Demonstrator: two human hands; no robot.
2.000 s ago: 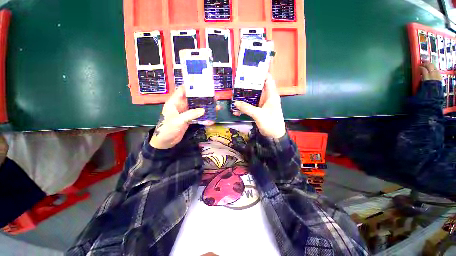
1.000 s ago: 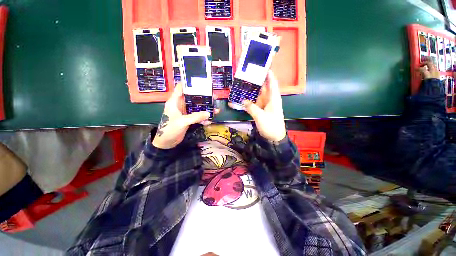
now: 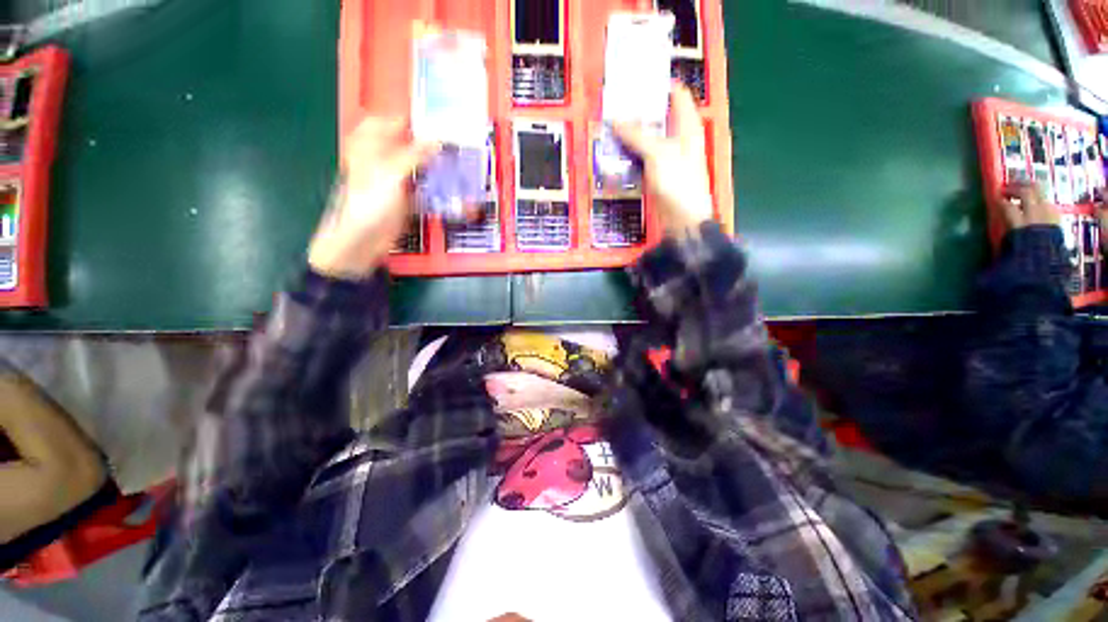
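Note:
My left hand (image 3: 371,188) holds a keypad phone (image 3: 450,103) above the left part of the orange-red tray (image 3: 516,263). The phone is blurred and its screen looks bright. My right hand (image 3: 666,152) holds another phone (image 3: 637,67) with a pale, washed-out front above the upper right part of the tray. Several phones lie face up with dark screens in the pockets, among them one in the lower row (image 3: 542,182). The held phones and my hands partly cover the pockets below them.
A green bench top (image 3: 851,182) lies around the tray. Another tray with phones (image 3: 24,182) stands at the left edge. At the right, another person's hand (image 3: 1030,204) rests at a further phone tray (image 3: 990,158). Orange-red parts and brown cardboard show below the bench.
Both hands have moved forward and apart with their phones, from the tray's near edge to over its upper row. The view has shifted, showing more of the left tray and more of the upper row.

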